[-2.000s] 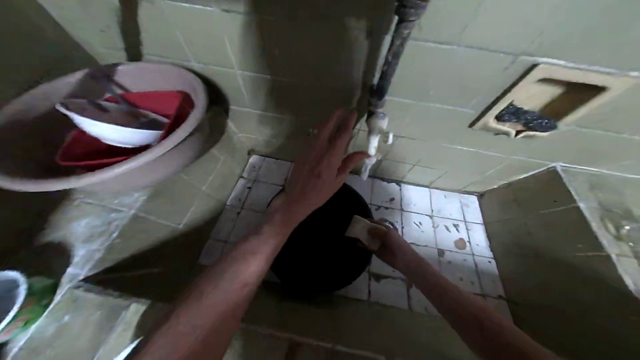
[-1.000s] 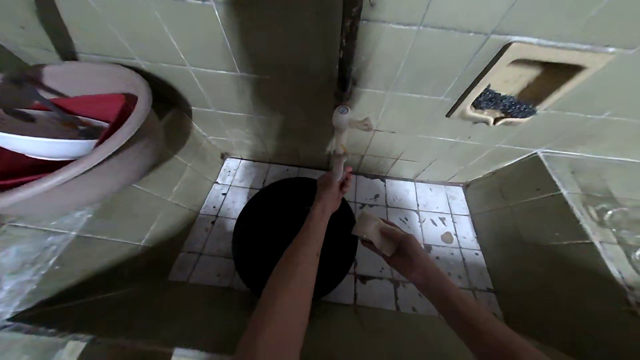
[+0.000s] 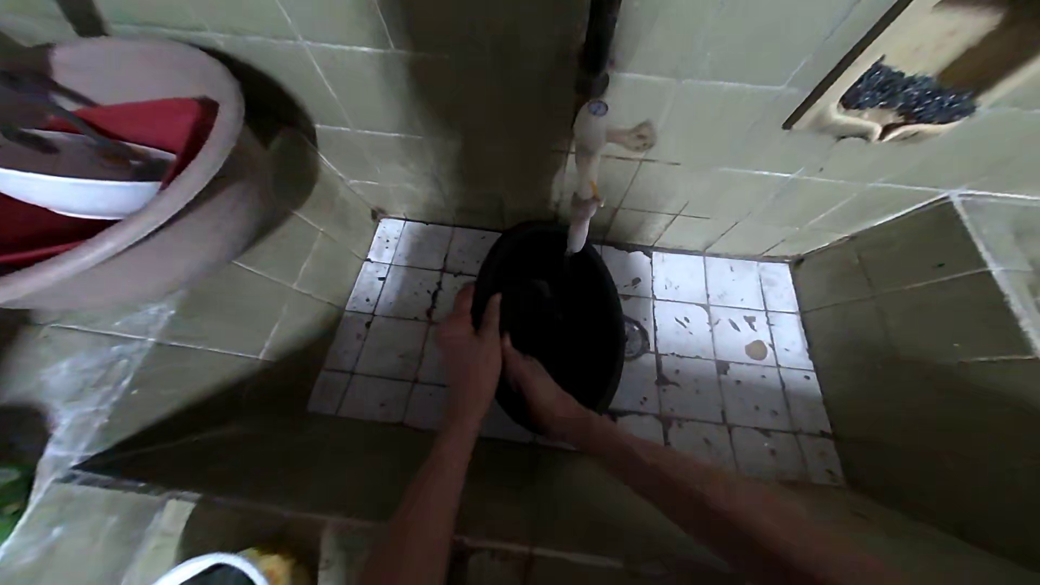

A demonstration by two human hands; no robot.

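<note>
A round black basin [image 3: 581, 341] stands tilted on the white-tiled sink floor, under the mouth of a white plastic tap [image 3: 587, 154]. My left hand [image 3: 473, 337] grips the basin's left rim, thumb over the edge and fingers outside. Inside the near left part of the basin is my right hand [image 3: 536, 386], close beside the left one; its fingertips are lost in the dark, so whether it holds anything cannot be told. The basin's contents are too dark to make out.
A big plastic tub [image 3: 236, 106] with a red container [image 3: 175, 122] and a white bowl [image 3: 89, 193] sits on the left ledge. A soap dish [image 3: 861, 122] holding dark scouring wool is set in the wall. Beside the basin is a drain [image 3: 636, 337]. Tiled walls [image 3: 886, 317] enclose the sink.
My left hand has left the tap and now grips the basin's rim. My right hand, which held a pale block, has moved left into the basin. The basin has been tilted.
</note>
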